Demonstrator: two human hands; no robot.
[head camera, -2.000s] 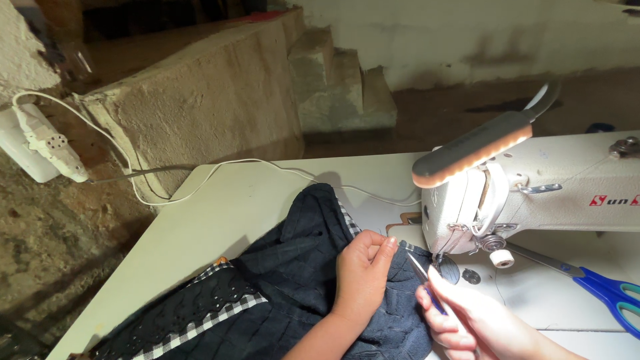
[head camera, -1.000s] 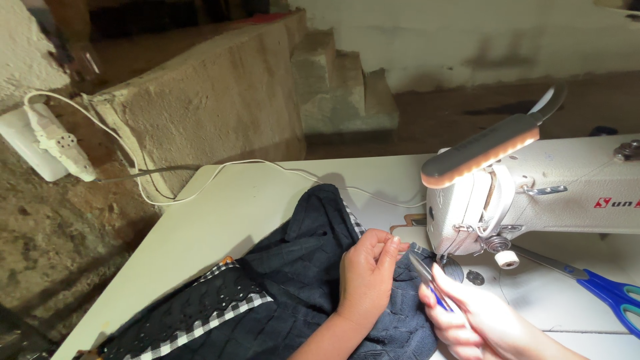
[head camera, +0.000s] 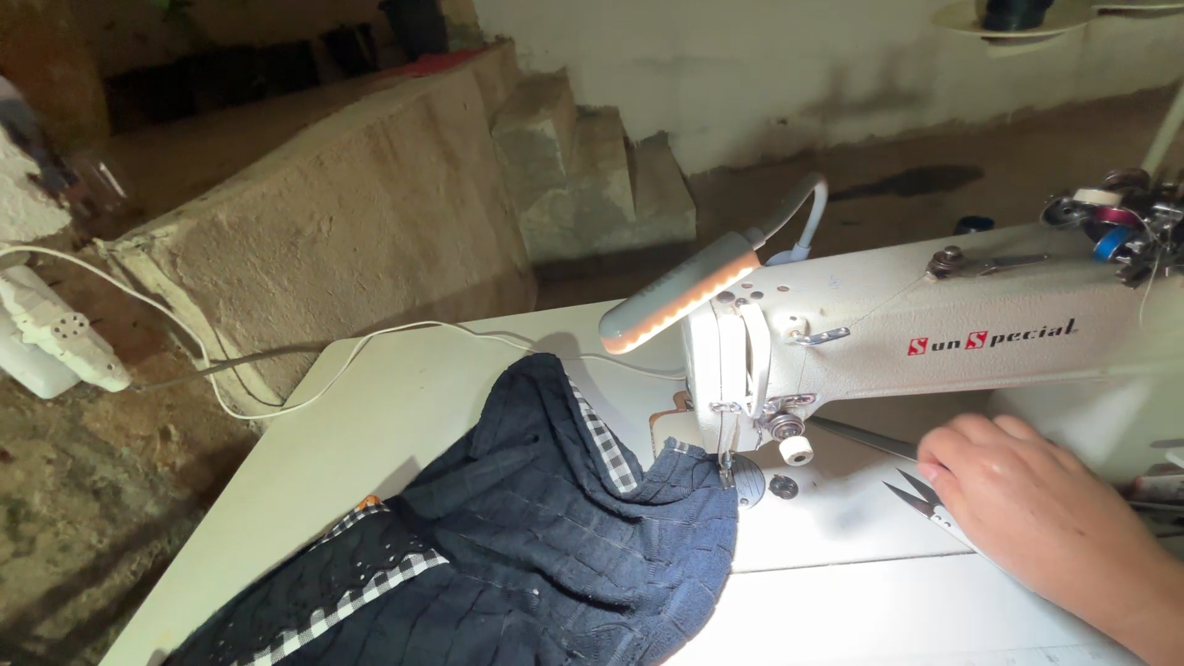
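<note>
My right hand (head camera: 1027, 509) is palm down at the right of the sewing machine (head camera: 943, 333), over the hidden handles of the large scissors (head camera: 865, 437). Thread snips (head camera: 939, 518), blades apart, stick out from beneath it; whether my fingers grip either tool is unclear. My left hand is out of view. A dark blue garment (head camera: 592, 546) with black-and-white checked trim (head camera: 601, 435) lies bunched on the white table, its right edge against the presser foot (head camera: 726, 474). Black eyelet fabric (head camera: 342, 573) with checked edging is at its lower left.
A lit lamp (head camera: 680, 291) leans over the machine head. Its white cable (head camera: 435, 324) crosses the table (head camera: 305, 444) to a power strip (head camera: 65, 333) at the left. Bobbins and thread guides (head camera: 1119, 222) are at the upper right. A concrete wall and steps (head camera: 592, 166) stand behind.
My left hand has let go of the garment and left the view. My right hand has moved right, away from the cloth, to the large scissors. The view has shifted to the right.
</note>
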